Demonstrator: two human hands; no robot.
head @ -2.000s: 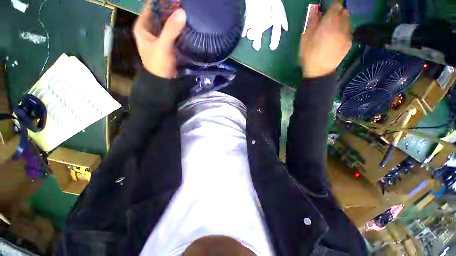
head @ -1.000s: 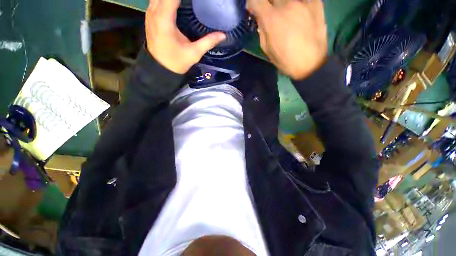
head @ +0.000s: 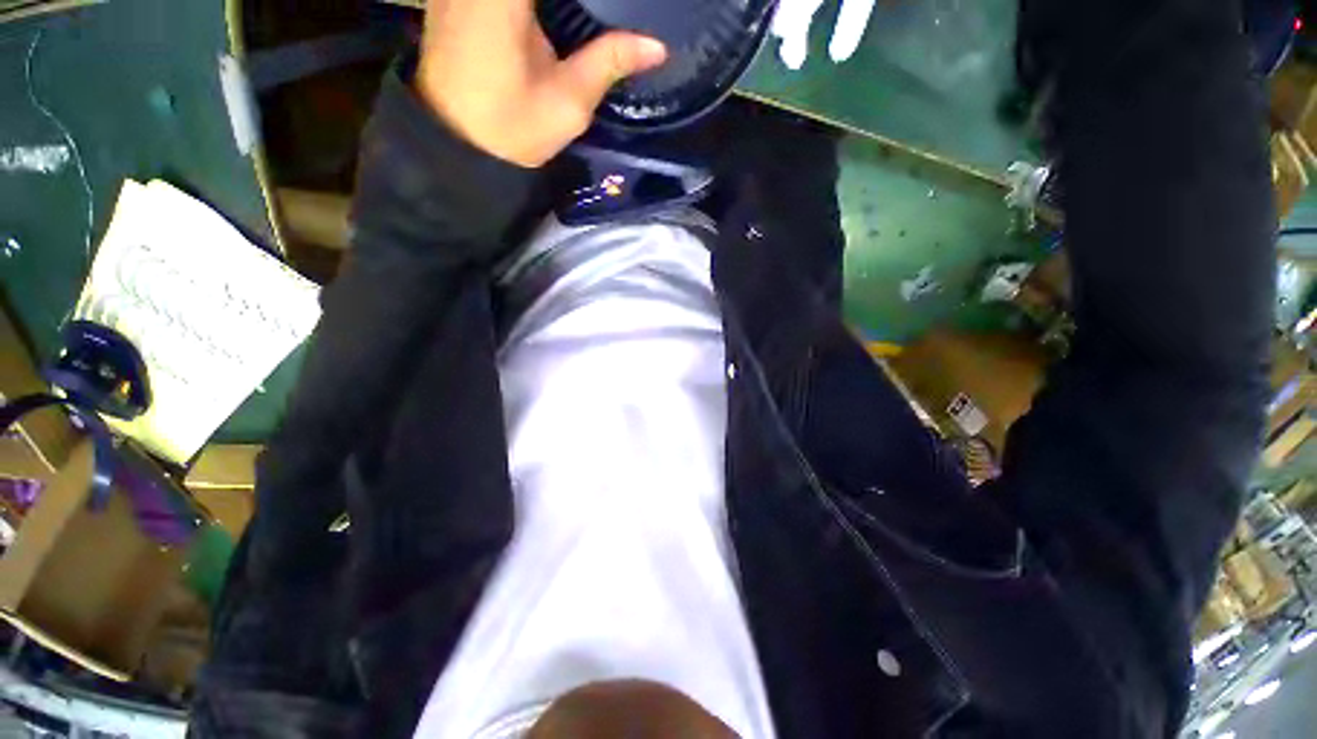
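Note:
A dark fan unit (head: 686, 65) with a round ribbed head is at the top centre, cut off by the picture's upper edge. Its dark clip base (head: 628, 188) shows below the head, close to the wearer's waist. My left hand (head: 520, 80) holds the head from its left side, with the thumb over the rim. My right hand is out of the picture; only its black sleeve (head: 1155, 173) shows, reaching up past the top edge at the right.
A white glove (head: 823, 26) lies on the green bench (head: 924, 72) right of the fan. A paper sheet (head: 202, 318) with drawings lies at the left, with a dark strap-like part (head: 101, 373) on its edge. Cartons (head: 87, 563) stand lower left.
My right hand was at the fan head a second ago and has moved away, up and right, out of the picture. My left hand still holds the fan.

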